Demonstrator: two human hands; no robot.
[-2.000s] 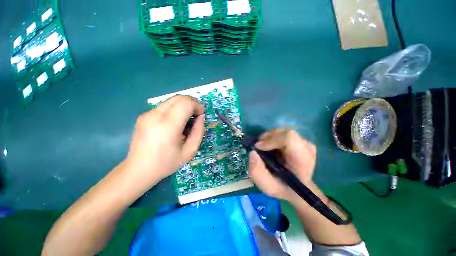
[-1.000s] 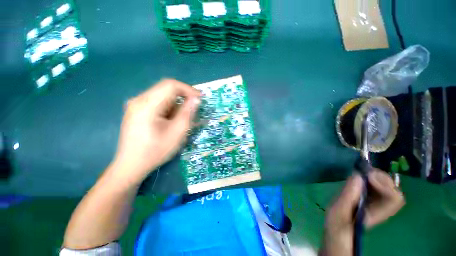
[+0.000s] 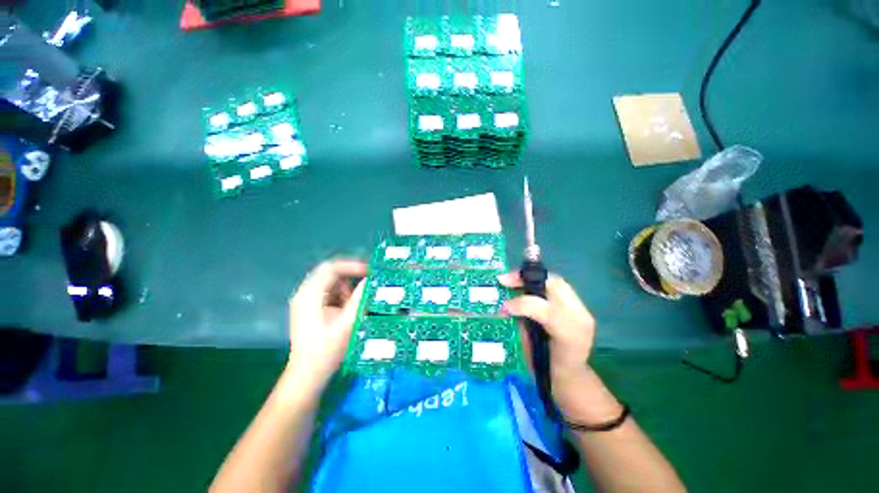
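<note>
A green PCB panel (image 3: 437, 274), its white squares facing up, is held by its side edges between my two hands, over the near end of the backing board. My left hand (image 3: 328, 313) grips its left edge. My right hand (image 3: 554, 323) touches its right edge and also holds the black soldering iron (image 3: 535, 289), tip pointing away. The far end of the pale backing board (image 3: 448, 215) shows beyond the panel. Blue cloth with white lettering (image 3: 424, 433) lies at the panel's near edge.
Stacked PCB panels (image 3: 467, 101) stand beyond the work. A single panel (image 3: 253, 144) lies at left, near a black object (image 3: 93, 265). At right are a reel (image 3: 685, 257), a clear plastic bag (image 3: 708, 183), a black unit (image 3: 790, 250) and a tan square (image 3: 657, 128).
The panel now shows its white-square side and is lifted off the backing board toward me. Both hands are at its edges. The iron has come back from the reel. The view has widened.
</note>
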